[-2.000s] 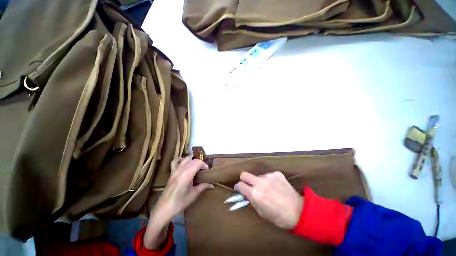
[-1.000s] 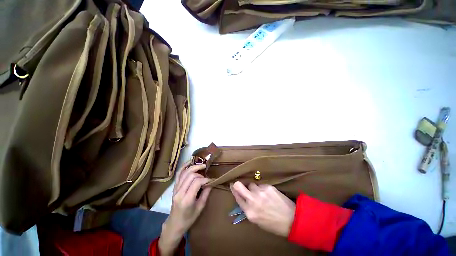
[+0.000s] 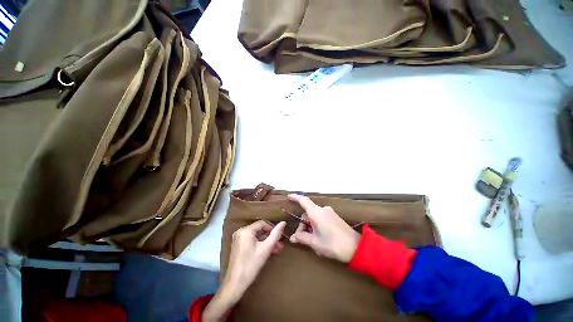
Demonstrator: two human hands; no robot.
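A brown bag body [image 3: 327, 277] lies in front of me, its mouth edge towards the far side and its lower part running out of the picture. My left hand [image 3: 254, 251] pinches the panel's upper edge between thumb and fingers. My right hand [image 3: 323, 229] holds thread snips [image 3: 296, 217], their thin dark blades pointing left just above my left fingertips. A brown tab [image 3: 261, 192] stands at the bag's far left corner. Any thread between the fingers is too small to see.
A large pile of brown bags [image 3: 75, 157] is at the left. More bags [image 3: 358, 28] lie at the far side. A white power strip [image 3: 317, 85] lies before them. At the right are a small block [image 3: 490, 181], a pale stick [image 3: 501, 192] and a corded pen [image 3: 516, 226].
My right hand has turned, and the snips now point up and left instead of down below the hand. My left hand has moved from the corner tab to the panel edge. The view has shifted.
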